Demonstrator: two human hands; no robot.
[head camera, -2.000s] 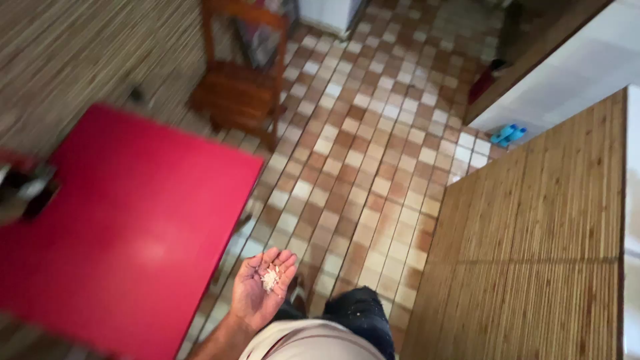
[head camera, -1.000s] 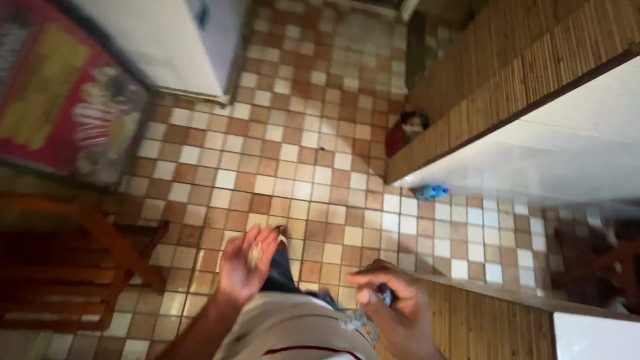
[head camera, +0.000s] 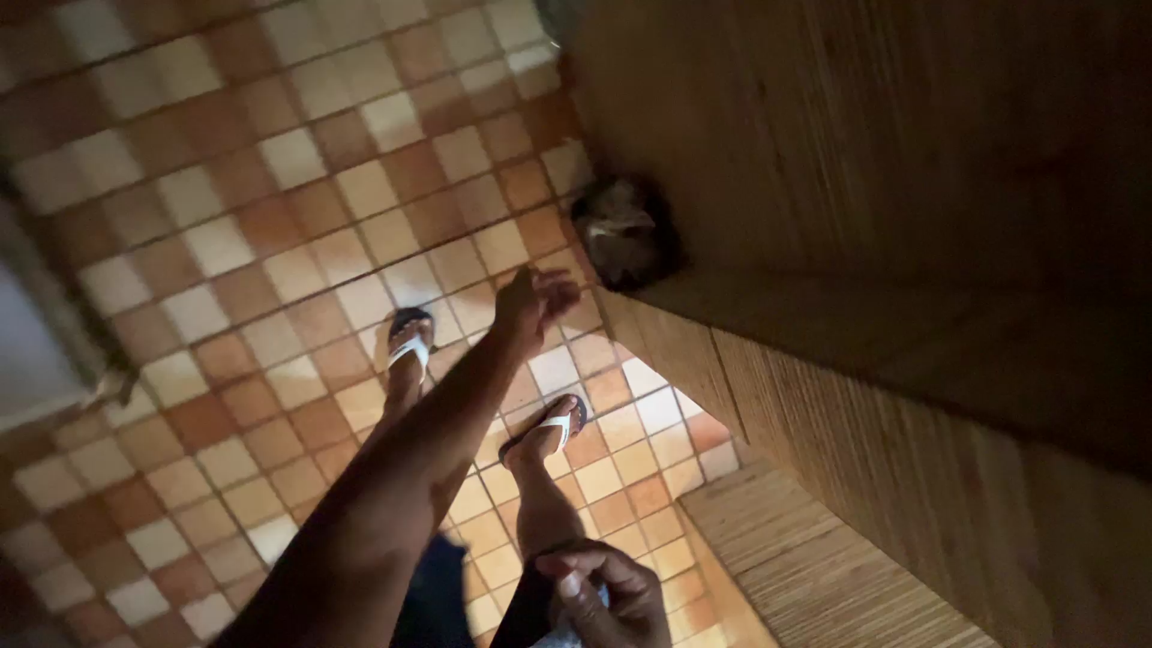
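My left hand (head camera: 538, 304) reaches out over the tiled floor, beside a dark bin or container (head camera: 627, 232) with something pale inside its mouth. Its fingers are partly curled and blurred. The palm faces away, so I cannot tell whether anything lies in it. My right hand (head camera: 612, 594) is low in the view, near my body, with thumb and fingers bent around a pale bluish thing (head camera: 562, 630), perhaps cloth or plastic. Most of that thing is hidden by the hand and the frame edge.
My feet in flip-flops (head camera: 410, 346) stand on brown and cream floor tiles (head camera: 270, 378). A wood-slatted partition (head camera: 810, 405) runs along the right, with another slatted surface (head camera: 810, 549) below it. A pale appliance or cabinet corner (head camera: 36, 333) is at the left edge.
My left hand, earlier palm up with small pale bits in it, has stretched forward to the dark container and turned over or sideways. The view has swung closer to the partition.
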